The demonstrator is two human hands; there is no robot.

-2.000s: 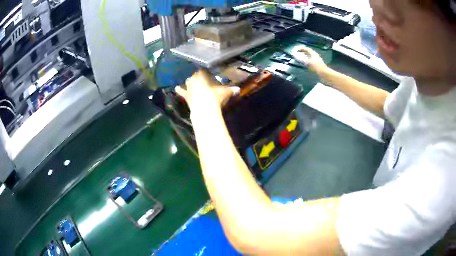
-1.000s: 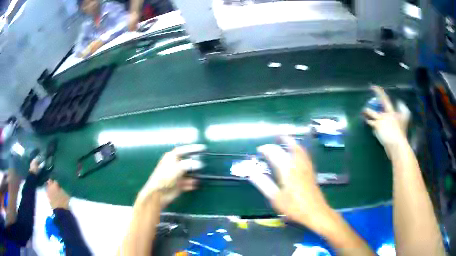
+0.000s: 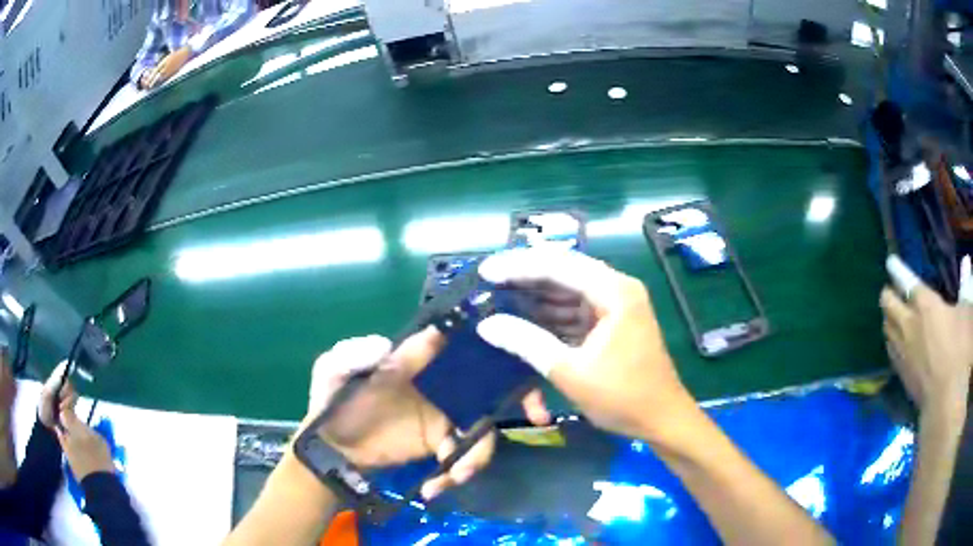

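Note:
A dark phone middle frame (image 3: pixel 333 459) is held tilted between my two hands, above the near edge of the belt. My left hand (image 3: pixel 373 411) is under and around the frame, its fingers showing through the window. My right hand (image 3: pixel 597 347) pinches the frame's upper end, near the camera holes. A dark blue film flap (image 3: pixel 475 373) hangs from that end, across the window. White caps cover several fingertips. Another frame (image 3: pixel 710 283) with blue film lies on the green belt at the right. More frames (image 3: pixel 549 228) lie behind my right hand, partly hidden.
The green belt (image 3: pixel 267 331) crosses the view. A black compartment tray (image 3: pixel 133 187) stands far left. Another person's hands (image 3: pixel 69 411) hold a frame at left; a hand (image 3: pixel 928 331) reaches the machine at right. Blue film (image 3: pixel 747 448) heaps along the near ledge.
The frame has come nearer and is now tilted, with its blue flap hanging. The reaching hand at right has moved from the belt to the machine. The view has shifted slightly.

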